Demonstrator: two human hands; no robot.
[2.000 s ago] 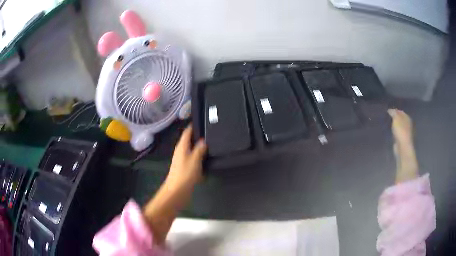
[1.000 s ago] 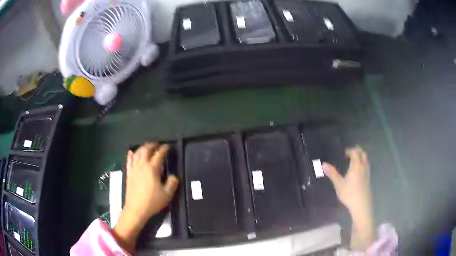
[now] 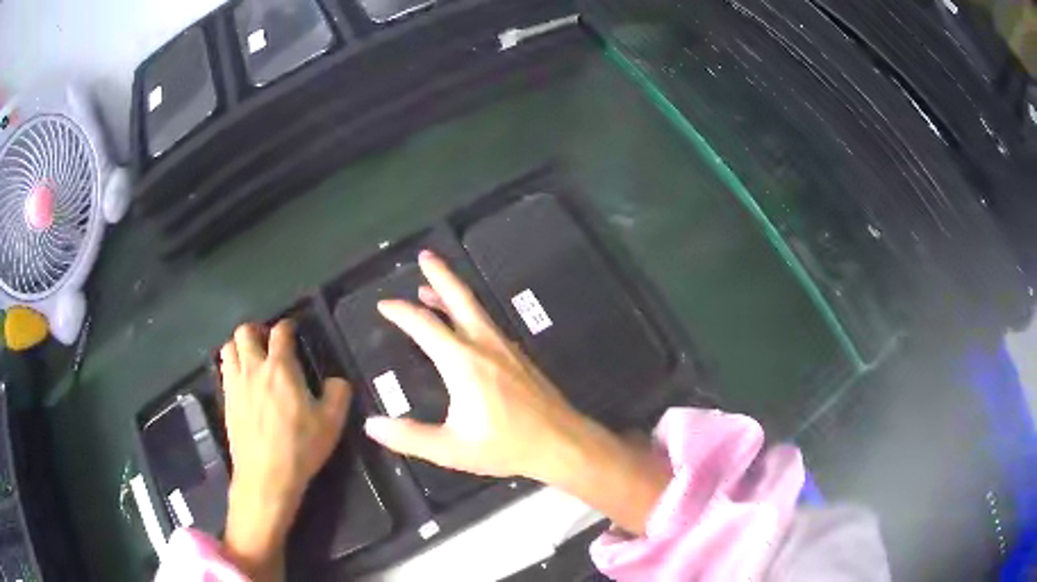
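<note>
A black four-slot tray (image 3: 425, 530) lies tilted in view on the green mat. Each slot holds a dark phone with a small white label, including the rightmost phone (image 3: 569, 296) and the leftmost phone (image 3: 171, 443), which has a pale reflection. My left hand (image 3: 273, 421) lies over the second phone (image 3: 353, 500), fingertips near its upper edge, thumb apart. My right hand (image 3: 489, 398) is spread over the third phone (image 3: 370, 318), fingers apart; contact with the screen is unclear. Neither hand visibly grips anything.
A tray stack (image 3: 375, 102) with phones on top stands at the far side, a short pale piece (image 3: 540, 31) on its edge. A white fan (image 3: 51, 216) is at left. White paper (image 3: 500, 546) lies at the tray's near edge. Black ridged stacks (image 3: 864, 102) are at upper right.
The tray came from the far stack down to the mat. Since then my right hand has moved left from the rightmost phone and my left hand from the leftmost slot. The view has turned right.
</note>
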